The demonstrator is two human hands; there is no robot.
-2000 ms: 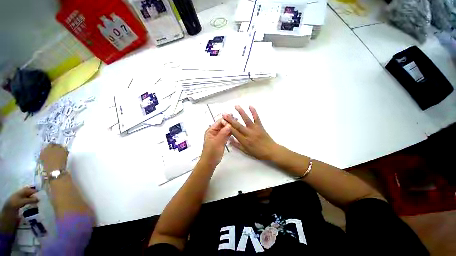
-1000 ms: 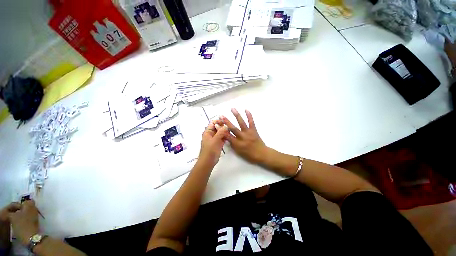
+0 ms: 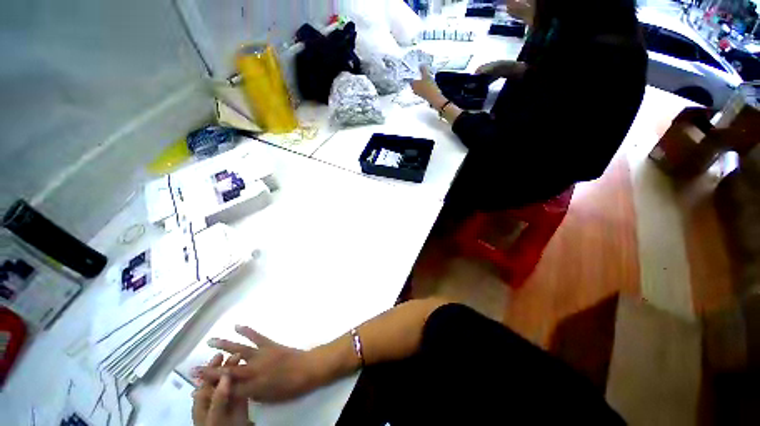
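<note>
My right hand (image 3: pixel 275 368) is over the table edge with its fingers spread, and nothing shows in it. My left hand (image 3: pixel 222 403) touches its fingertips and is partly cut off by the bottom edge. Whether the left fingers pinch anything small is hidden. A fanned stack of flat printed sleeves (image 3: pixel 158 320) lies just beyond the hands. Part of a white sleeve (image 3: pixel 179 381) shows beside the fingers.
Finished white boxes (image 3: pixel 242 202) are stacked beyond the sleeves. A black tray (image 3: pixel 398 156) lies near a seated person in black (image 3: pixel 554 108). A black tumbler (image 3: pixel 54 239), yellow roll (image 3: pixel 267 89) and bagged parts (image 3: pixel 356 101) are along the wall. A red stool (image 3: pixel 517 240) stands below the table.
The view has swung to the right, showing the neighbouring person and floor. My hands remain together but now appear at the lower left. The black tray shows its open side.
</note>
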